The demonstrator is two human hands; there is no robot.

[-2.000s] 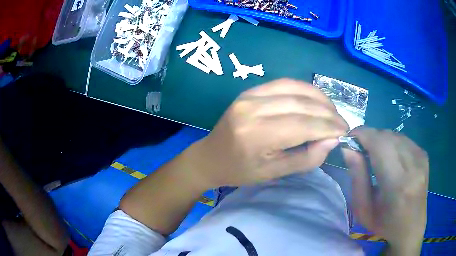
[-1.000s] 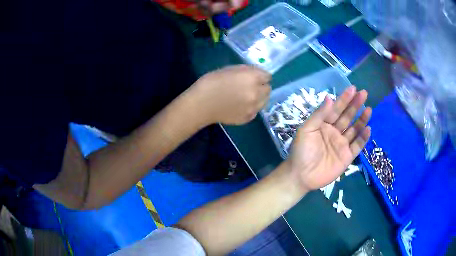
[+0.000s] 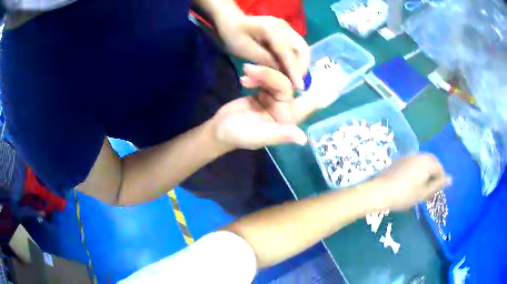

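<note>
My left hand (image 3: pixel 417 178) reaches from a white sleeve to the near side of the left blue tray (image 3: pixel 439 148), beside a heap of copper-coloured pins (image 3: pixel 437 213). It is blurred, its fingers curled; whether it holds anything cannot be told. My right hand is not in view. A clear plastic tub (image 3: pixel 408 130) full of white pieces with brownish bits (image 3: pixel 356 152) stands just behind my forearm. A few white strips (image 3: pixel 389 239) lie on the green bench in front of it.
Another person in dark clothes stands at the left, an open hand (image 3: pixel 250 119) near the tub and another holding something blue. Behind are a second clear tub (image 3: pixel 356 52), a blue box (image 3: pixel 401 79), a small white-filled container (image 3: pixel 361 15) and clear bags (image 3: pixel 461 39).
My left hand has moved from palm-up over the full tub to the blue tray, and its fingers have curled. The other person's near hand has opened. The camera view has shifted slightly.
</note>
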